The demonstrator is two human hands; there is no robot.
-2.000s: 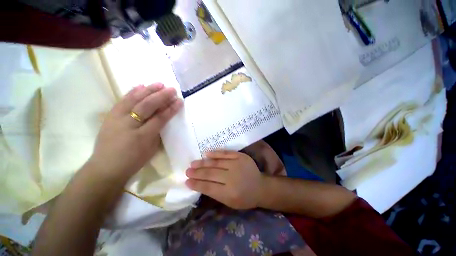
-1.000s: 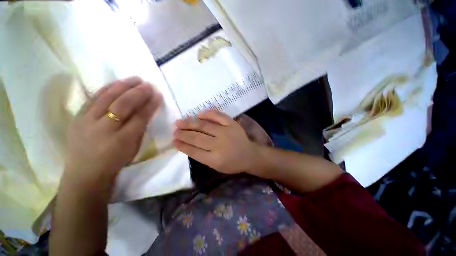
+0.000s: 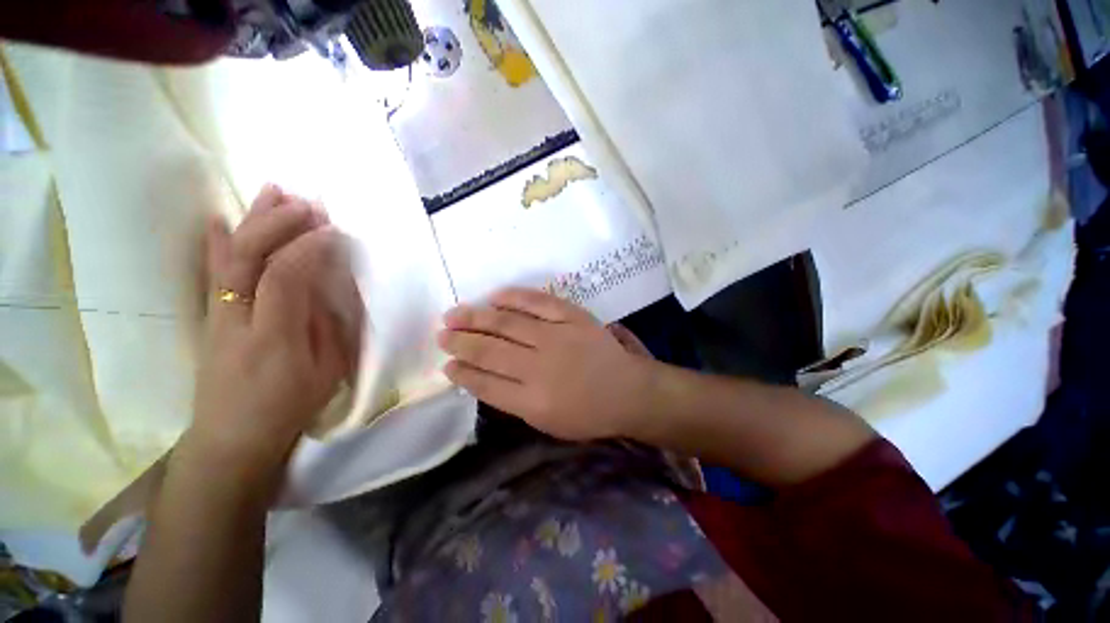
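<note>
A cream garment piece (image 3: 110, 243) spreads over the left of the table, with a white piece (image 3: 390, 231) along its right side, washed out by bright light. My left hand (image 3: 280, 316), with a ring, lies on the cloth, fingers bent and slightly blurred; whether it pinches cloth I cannot tell. My right hand (image 3: 536, 363) lies with its fingers flat at the white piece's right edge. The sewing machine's dark red head (image 3: 134, 27) and ribbed knob (image 3: 386, 33) are at the top left. The needle area is lost in glare.
A stack of cut pieces (image 3: 718, 134) lies right of the machine bed. Blue-green snips (image 3: 867, 55) lie beyond it. A gathered cream bundle (image 3: 949, 310) is at far right. A printed scale (image 3: 609, 268) runs along the table's front edge. A floral apron (image 3: 536, 548) is below.
My left hand has moved left and its fingers have drawn together and bent. My right hand stays at the cloth edge. The view has shifted, and the machine head shows again.
</note>
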